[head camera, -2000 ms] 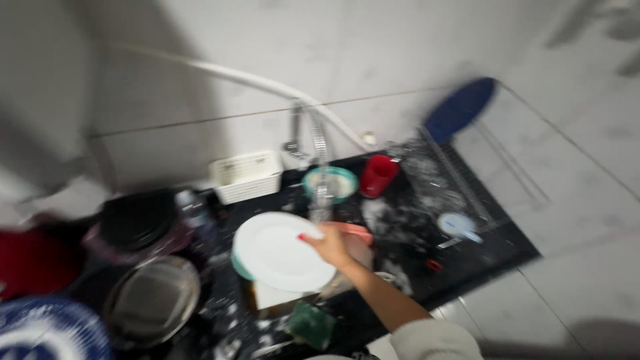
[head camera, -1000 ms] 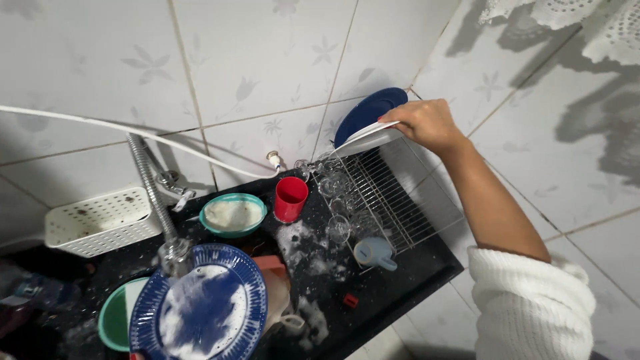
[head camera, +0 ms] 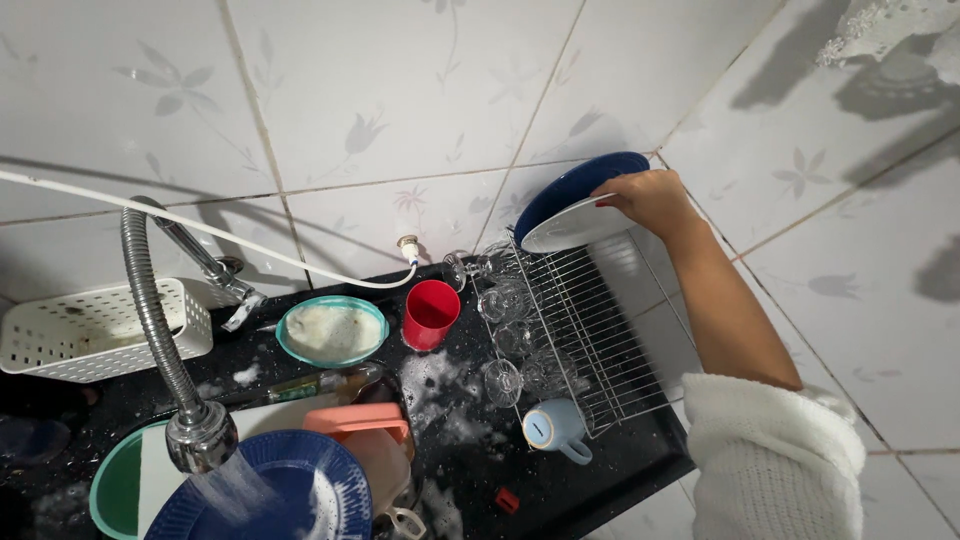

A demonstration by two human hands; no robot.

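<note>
My right hand (head camera: 651, 201) grips the upper edge of a white plate (head camera: 574, 225), which stands tilted in the far end of a wire dish rack (head camera: 600, 330), just in front of a dark blue plate (head camera: 555, 187) leaning by the wall. Water from the flexible metal faucet (head camera: 201, 442) runs onto a soapy blue plate (head camera: 300, 487) over the sink. My left hand is out of view. Upside-down glasses (head camera: 510, 300) and a light blue mug (head camera: 555, 427) lie along the rack's left side.
A red cup (head camera: 430, 315) and a teal-rimmed soapy dish (head camera: 332, 330) stand behind the sink. A white perforated basket (head camera: 105, 330) is at the left. A salmon-coloured container (head camera: 360, 420) and a green bowl (head camera: 116, 487) sit in the sink area. A white hose (head camera: 225, 236) crosses the wall.
The white plate has gone from above the sink to the rack in my right hand, and now sits lower against the blue plate there. The view has swung to the right since the earliest frame.
</note>
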